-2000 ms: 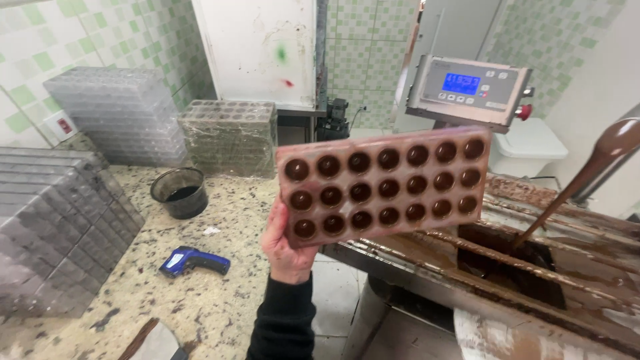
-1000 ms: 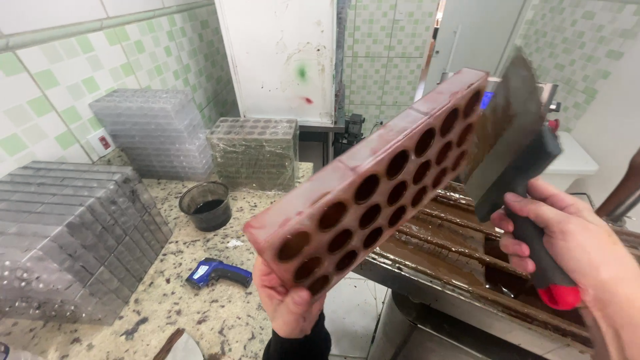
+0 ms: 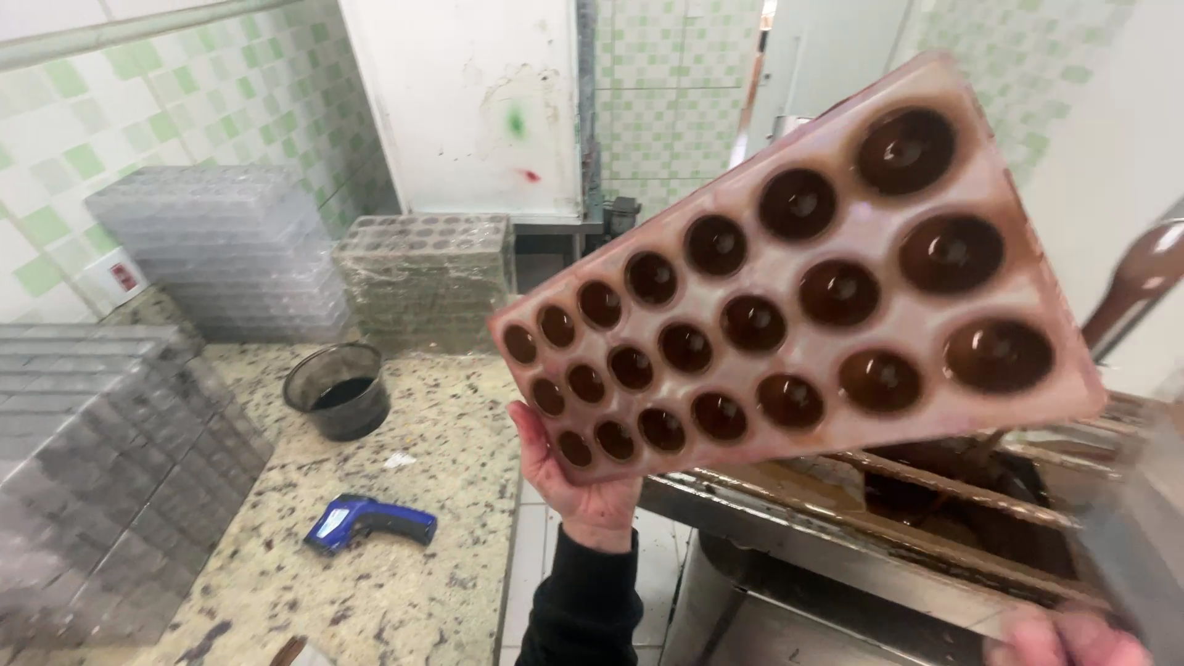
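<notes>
My left hand [image 3: 583, 490] holds a chocolate mould [image 3: 795, 277] by its near left end, tilted up with the cavities facing me. The round cavities are coated with dark, glossy chocolate, and the face between them shows only a thin smear. At the lower right edge my right hand [image 3: 1064, 638] is blurred and partly out of view. A blurred grey blade shape rises beside it, and its handle is hard to make out. Below the mould, chocolate-coated bars [image 3: 962, 490] lie across the metal chocolate machine, with dark chocolate showing between them.
On the speckled stone counter [image 3: 444, 573] at left lie a blue infrared thermometer [image 3: 370, 523] and a dark bowl [image 3: 338, 393]. Wrapped stacks of moulds [image 3: 425, 277] and clear plastic trays [image 3: 231, 259] stand behind, with a larger stack [image 3: 111, 490] nearer. A chocolate-coated spout [image 3: 1147, 268] is at right.
The scraper was against the mould's upper end one second ago; my right hand has since moved down to the right, away from it. The mould's cavities now face me more fully.
</notes>
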